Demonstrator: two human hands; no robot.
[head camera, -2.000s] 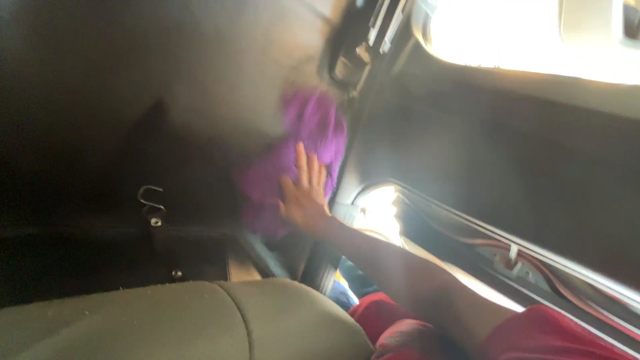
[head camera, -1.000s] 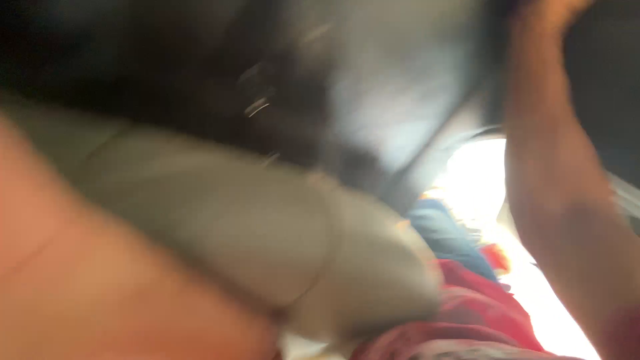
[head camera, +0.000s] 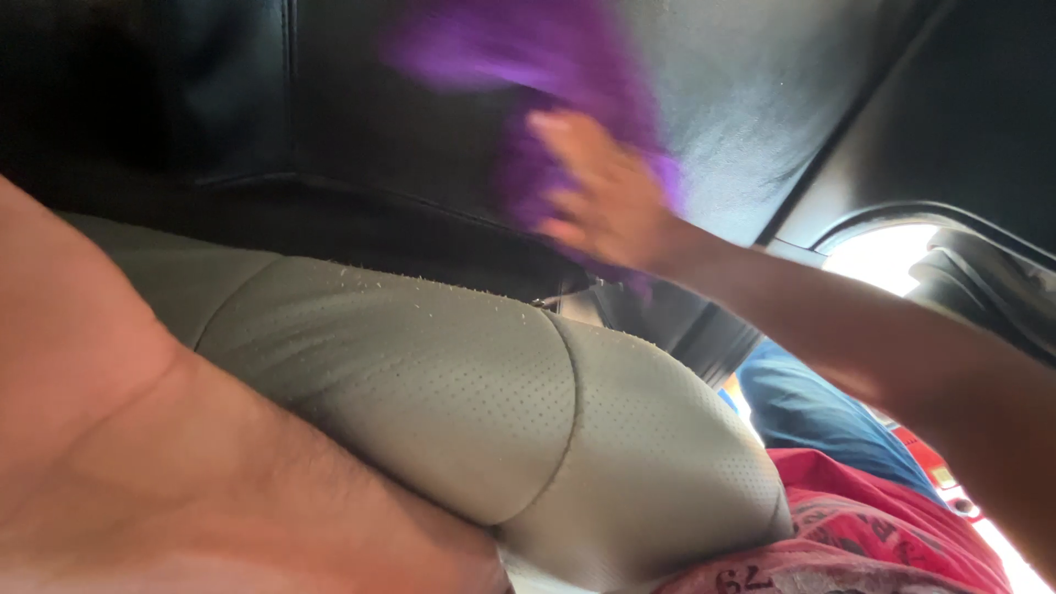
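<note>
My right hand (head camera: 606, 194) lies over a purple cloth (head camera: 569, 58), fingers bent and blurred, in front of the black leather-like lining panel (head camera: 396, 107) of a vehicle. The cloth spreads above and behind the fingers; how firmly the hand grips it cannot be seen. My left forearm crosses the lower left close to the camera, and the left hand itself is outside the frame. Between the arms is the rounded top of a grey-green perforated vehicle seat (head camera: 462, 371), with small bits of debris along its upper edge.
A dark side panel (head camera: 949, 124) with a bright rounded opening is at the right. Below it show blue jeans (head camera: 817, 412) and red printed clothing (head camera: 874, 528). The seat fills the lower middle, close to the arms.
The cloth and right hand, near the panel's corner by the side two seconds ago, are now over the panel above the seat. The left arm has come into view. The view has shifted.
</note>
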